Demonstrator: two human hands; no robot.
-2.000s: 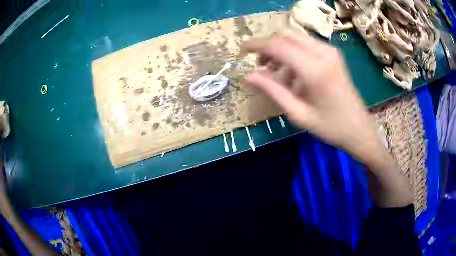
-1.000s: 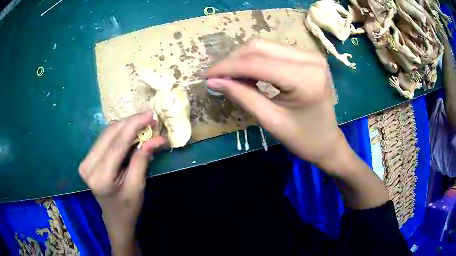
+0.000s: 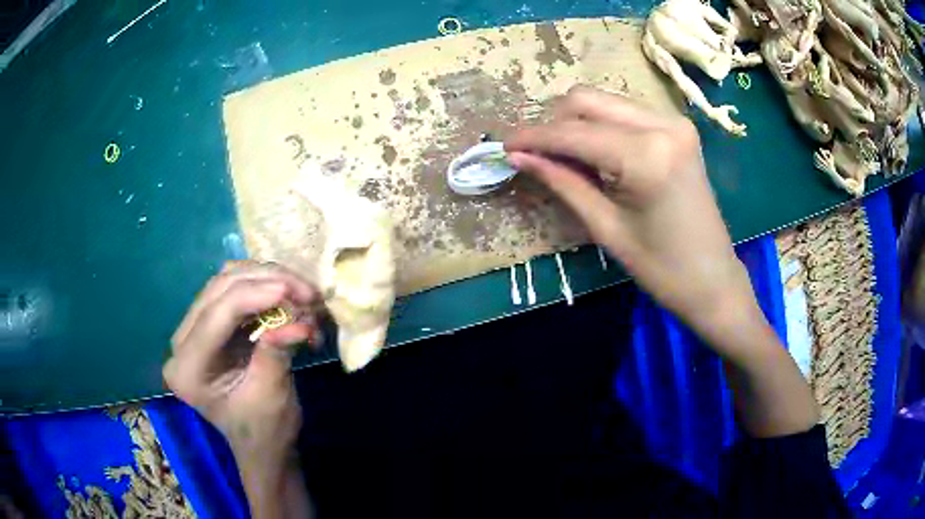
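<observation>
My left hand (image 3: pixel 243 350) holds a cream figure torso (image 3: pixel 360 269) over the left front edge of the cardboard mat (image 3: pixel 304 91); a dark socket opening faces up. Small yellow rings (image 3: pixel 269 322) are also in its fingers. My right hand (image 3: pixel 634 188) is at the white oval dish (image 3: pixel 481 170), with thumb and forefinger pinched at its right rim. A thin swab seems to be in the pinch, but its tip is hard to see. Several white swabs (image 3: pixel 530 283) stick out from under the mat's front edge.
A set-aside body with arms (image 3: pixel 690 43) lies at the mat's back right corner, beside a heap of tan bodies (image 3: pixel 832 81). Loose yellow rings (image 3: pixel 112 153) and a thin stick (image 3: pixel 137 20) lie on the green top. Blue crates with tan parts (image 3: pixel 827 314) stand below the bench edge.
My right hand has moved from beside the torso to the dish, which it hid before. The torso has turned and dropped towards me, and its opening now shows.
</observation>
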